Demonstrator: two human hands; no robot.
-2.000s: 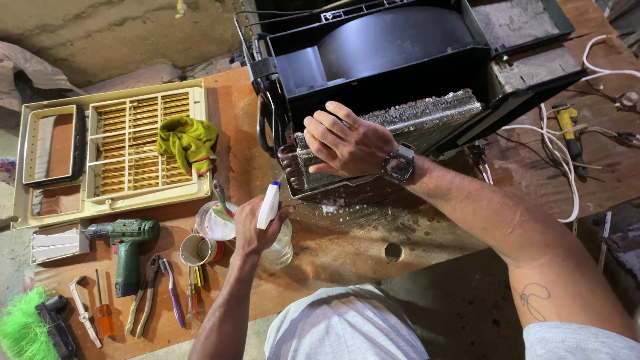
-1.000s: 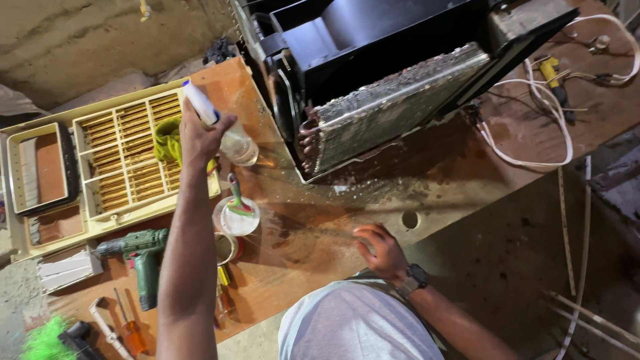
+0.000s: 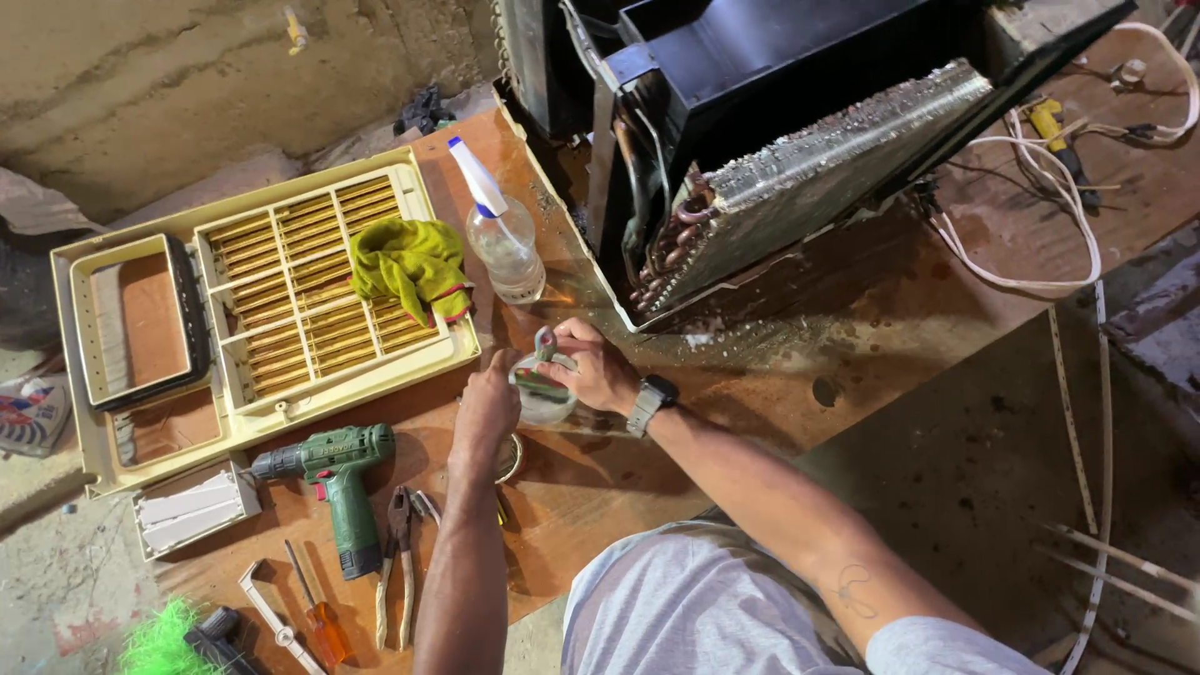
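Note:
A small plastic tub (image 3: 547,405) with whitish contents stands on the wooden table, and a green-handled brush (image 3: 544,349) rests in it. My left hand (image 3: 489,398) grips the tub's left edge, fingertips partly hidden. My right hand (image 3: 600,370), with a watch on its wrist, has thumb and fingers around the brush handle over the tub; the exact grip is partly hidden. Just behind them a clear spray bottle (image 3: 509,248) stands upright. To the right is an opened air conditioner unit (image 3: 741,56), its finned coil (image 3: 825,159) crusted with pale grime along the top.
A cream front grille (image 3: 309,291) with a yellow-green glove (image 3: 412,267) lies at left. Nearer are a green cordless drill (image 3: 342,487), pliers (image 3: 400,553), an orange-handled screwdriver (image 3: 323,628) and a white plastic box (image 3: 197,511). White cables (image 3: 1031,277) and yellow-handled pliers (image 3: 1055,131) lie right.
My left hand has let go of the spray bottle, which now stands beside the grille, and has come to the tub. My right hand has moved left from the table's front edge to the brush.

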